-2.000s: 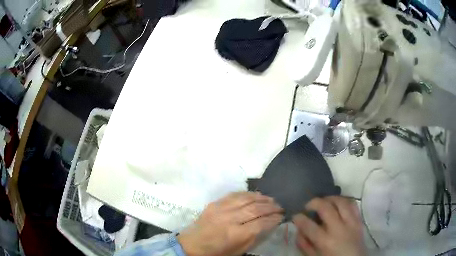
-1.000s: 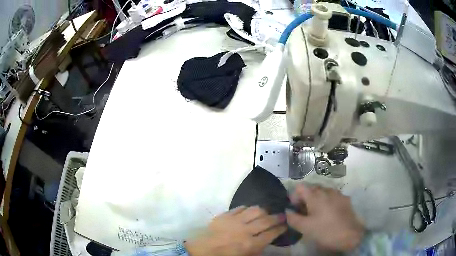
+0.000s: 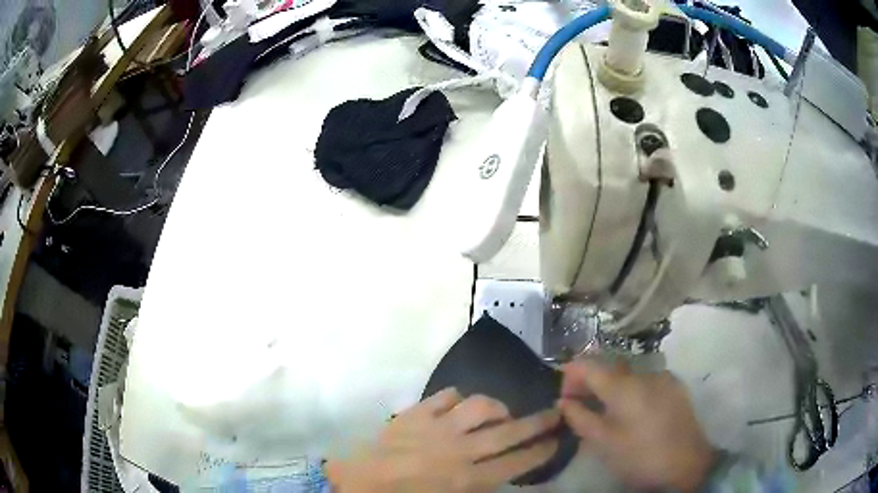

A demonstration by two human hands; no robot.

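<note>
A dark heart-shaped cloth piece (image 3: 493,362) lies on the white table in front of the needle plate (image 3: 510,306), its point toward the machine. My left hand (image 3: 457,445) lies flat over its lower left part. My right hand (image 3: 626,419), slightly blurred, pinches its right edge with thumb and fingers. The presser foot (image 3: 578,323) sits under the cream machine head (image 3: 597,193), just beyond the cloth's tip. The cloth's lower part is partly hidden by my hands.
Dark heart pieces (image 3: 383,146) lie at the far side of the table. A white rounded bar (image 3: 503,178) stands beside the machine head. Shears (image 3: 809,409) lie at right. A white basket (image 3: 104,385) is at left, below the table edge. Dark panels (image 3: 217,79) lie at the far edge.
The view has shifted, so the machine now shows further left. The heart-shaped piece has turned and lies under both hands. The white heart outline at right has left view.
</note>
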